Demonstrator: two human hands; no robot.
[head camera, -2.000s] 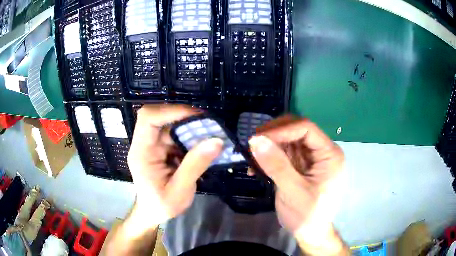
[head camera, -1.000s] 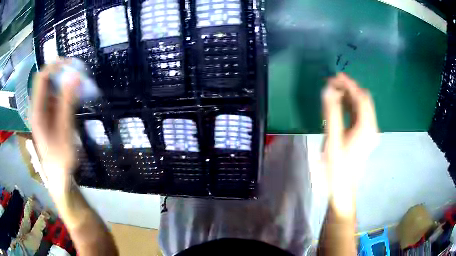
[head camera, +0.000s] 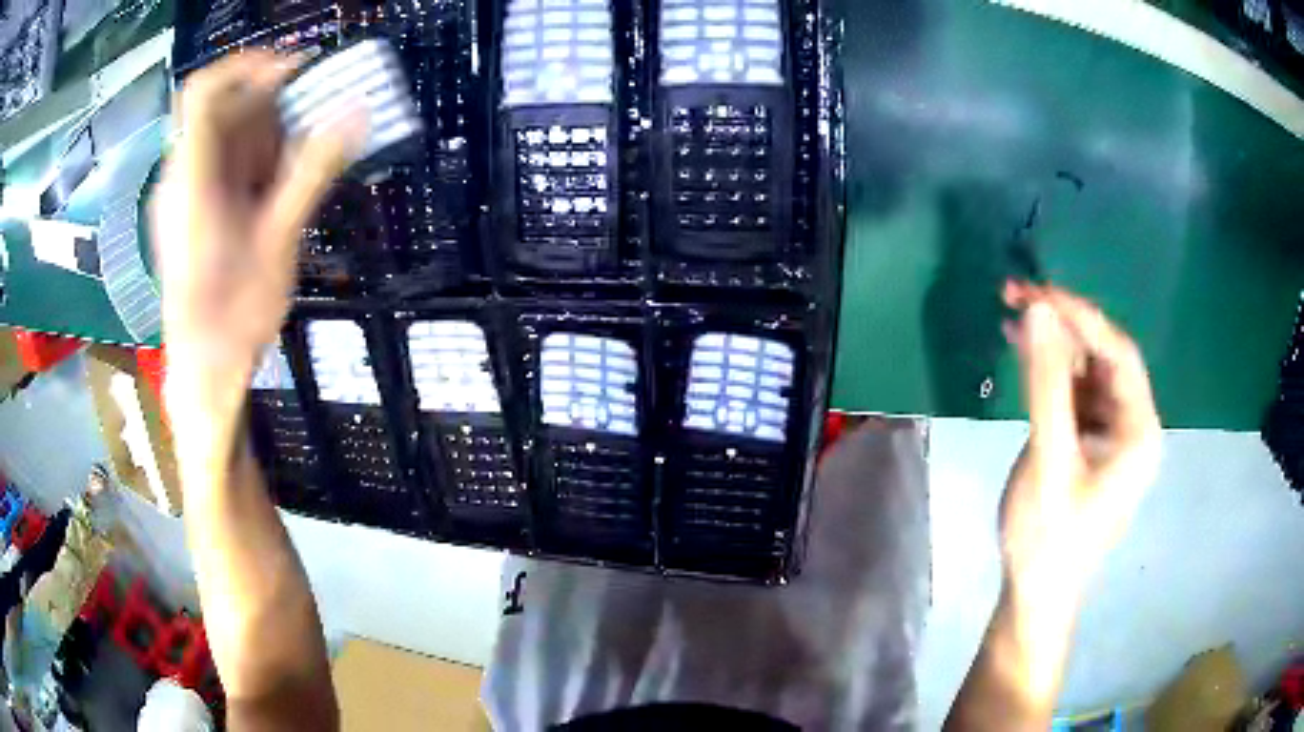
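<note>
My left hand (head camera: 236, 215) is at the upper left, closed on a front housing (head camera: 355, 97) with a pale keypad. The housing is tilted over the black blister tray (head camera: 644, 290); its lower part is hard to make out. More front housings lie in the tray, including one in the lower right pocket (head camera: 737, 389). My right hand (head camera: 1087, 401) is over the green mat at the right, thumb and finger close together at small black parts (head camera: 1027, 236). Blur hides whether the fingertips hold one.
The green mat (head camera: 915, 157) runs under the tray, with a pale strip along its far edge. A dark ridged stack edge (head camera: 1287, 386) is at the far right. Cardboard (head camera: 408, 694) and red stools (head camera: 150, 629) are below the bench.
Two seconds ago both hands were together on a housing over the tray. They are now apart, left over the upper left tray, right at the small parts. The lower tray pockets are now uncovered.
</note>
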